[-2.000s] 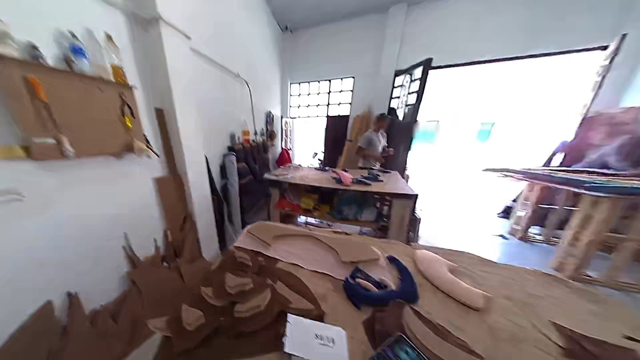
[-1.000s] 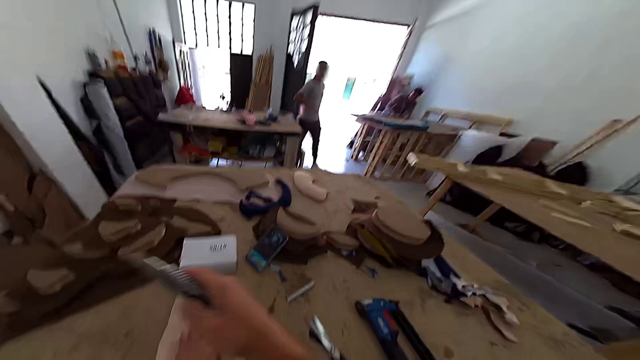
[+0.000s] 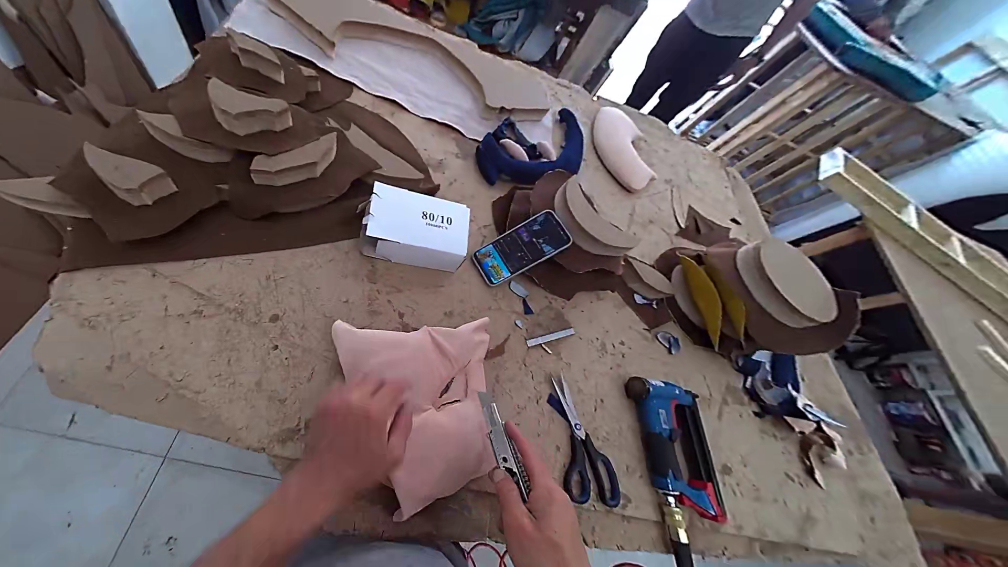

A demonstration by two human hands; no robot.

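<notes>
A pink fabric piece (image 3: pixel 425 378) with slits near its middle lies at the near edge of the wooden worktable (image 3: pixel 197 331). Blurred by motion, my left hand (image 3: pixel 358 437) is over its left side; whether it pinches the fabric cannot be told. My right hand (image 3: pixel 535 504) grips a metal utility knife (image 3: pixel 506 449), its blade at the fabric's right edge. Scissors with black handles (image 3: pixel 584 449) lie right of that hand, and farther right is a blue pneumatic stapler (image 3: pixel 677 449) with a hose fitting. A short strip of staples (image 3: pixel 550 338) lies above the scissors.
Beyond the fabric are a white box (image 3: pixel 417 228), a phone (image 3: pixel 522 247), a blue curved padded piece (image 3: pixel 531 157) and a pink curved one (image 3: pixel 622 148). Brown fabric with foam pieces (image 3: pixel 248 110) covers the far left. Round foam pieces (image 3: pixel 787 283) sit right. A person (image 3: pixel 693 47) stands beyond the table.
The view has tipped down closer over the table. One second ago a hand held the knife above the table near the white box; now it is at the pink fabric, with both hands in view.
</notes>
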